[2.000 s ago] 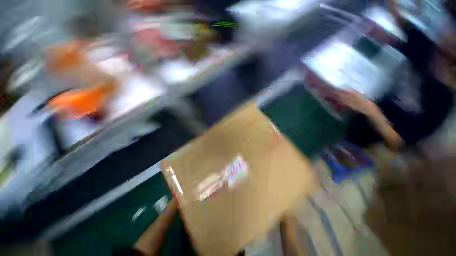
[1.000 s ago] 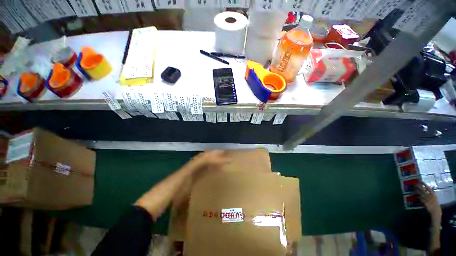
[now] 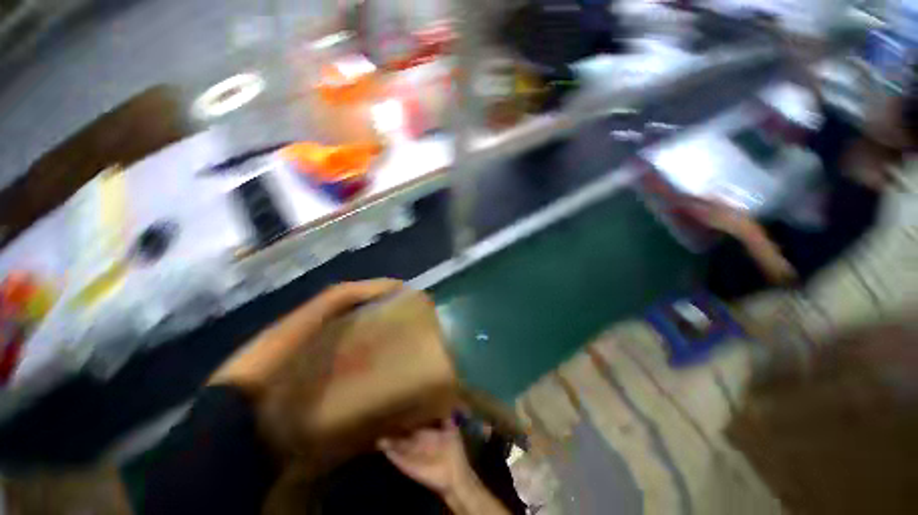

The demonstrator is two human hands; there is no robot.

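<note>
A brown cardboard carton [image 3: 388,367] is in front of me at the near edge of the green-topped bench [image 3: 564,277], tilted and blurred. My left hand [image 3: 352,297] lies over the carton's top far edge, with the forearm along its left side. My right hand [image 3: 428,453] is at the carton's lower near side, palm up, fingers against its bottom edge. The carton's inside is hidden.
The white shelf behind holds a dark smartphone [image 3: 262,208], an orange tape dispenser [image 3: 337,166] and a small black object [image 3: 154,241]. A grey post [image 3: 464,131] stands at the shelf. Another person's arm [image 3: 750,241] is at white boxes, right. A blue stool-like object [image 3: 693,324] stands below.
The view has swung right and blurred. The carton has tipped and sits closer to me between both hands. My right hand has come into view; my left hand stays on the carton.
</note>
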